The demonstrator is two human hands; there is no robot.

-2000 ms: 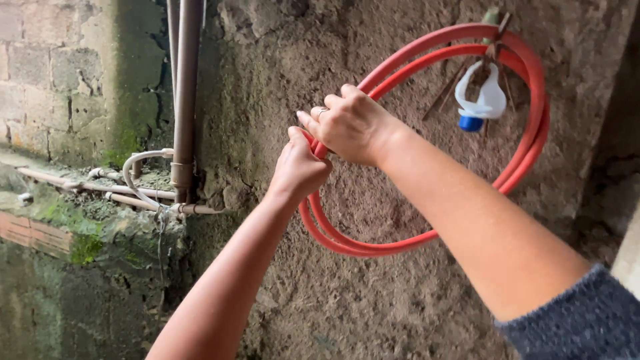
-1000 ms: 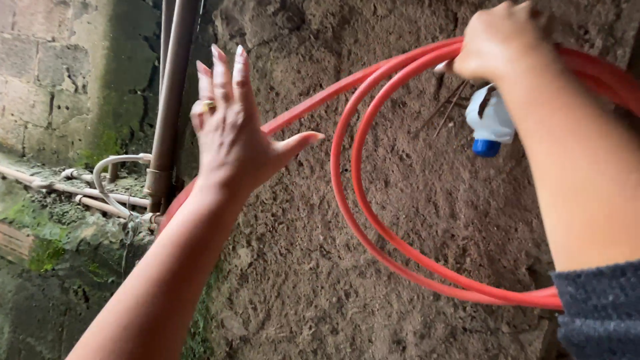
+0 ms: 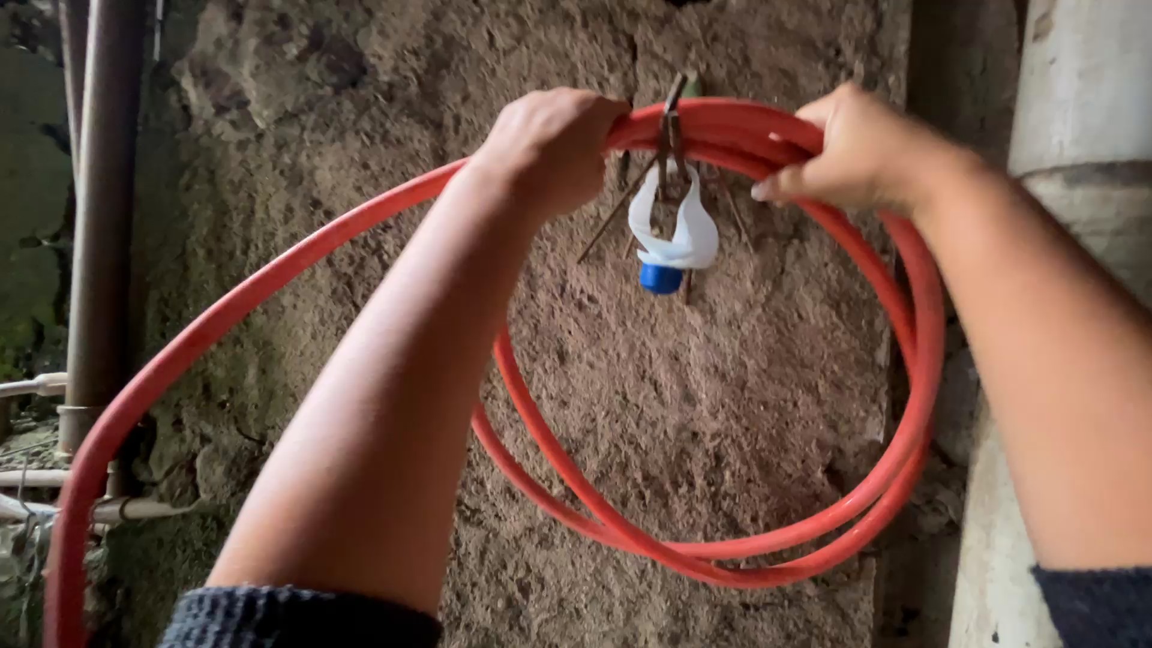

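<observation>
A coiled red hose (image 3: 765,545) hangs against the rough wall, its top strands passing over a metal hook (image 3: 670,126). My left hand (image 3: 558,148) is closed around the coil's top, left of the hook. On the other side of the hook, my right hand (image 3: 855,148) grips the top strands between thumb and fingers. One length of hose runs from my left hand down to the lower left edge of the view. Below the hook hangs a cut white plastic piece (image 3: 697,229) with a blue cap (image 3: 661,278).
A rough earthen-looking wall (image 3: 360,117) stands behind the coil. At the left are a vertical brown pipe (image 3: 103,225) and thinner horizontal pipes (image 3: 144,509). A thick pale pipe (image 3: 1080,90) rises at the right. Thin rods stick out around the hook.
My left hand, open and off the coil one second ago, now grips its top. The hose now lies over the hook. My right hand remains on the hose. The view has shifted.
</observation>
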